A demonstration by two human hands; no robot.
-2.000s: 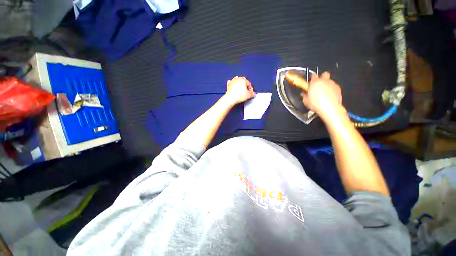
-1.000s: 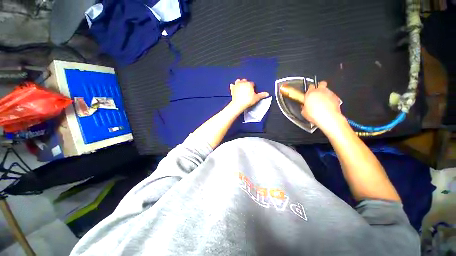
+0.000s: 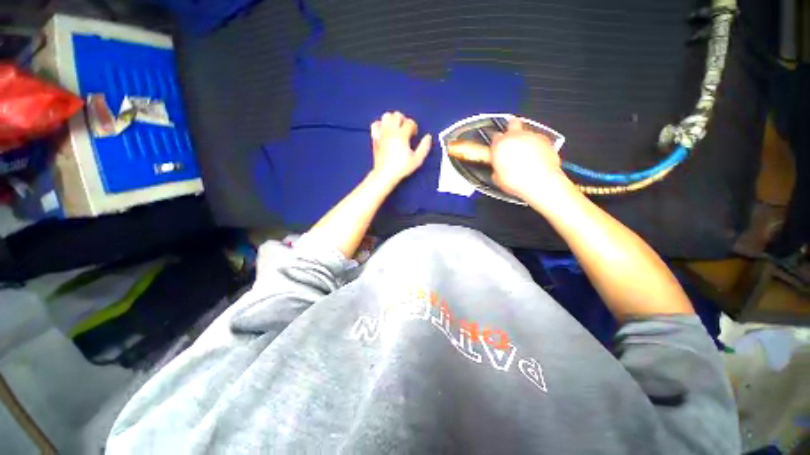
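Note:
A royal blue garment piece (image 3: 333,169) lies flat on the black ribbed table, with a dark slit or seam line across it. A white patch (image 3: 455,182) lies at its right part, partly hidden under the steam iron (image 3: 471,169). My right hand (image 3: 524,160) is closed on the iron's orange-brown handle, and the iron's tip points left. My left hand (image 3: 396,148) rests on the blue piece just left of the iron, fingers and thumb apart, holding nothing.
A blue and tan hose (image 3: 635,178) runs right from the iron to a wrapped pipe (image 3: 708,98). A blue-fronted box (image 3: 133,115) and a red bag (image 3: 31,105) stand left. More blue cloth (image 3: 209,13) lies at the top left.
The iron has moved left onto the blue piece and over part of the white patch. My left hand has let go of the patch and moved left. The camera view has shifted.

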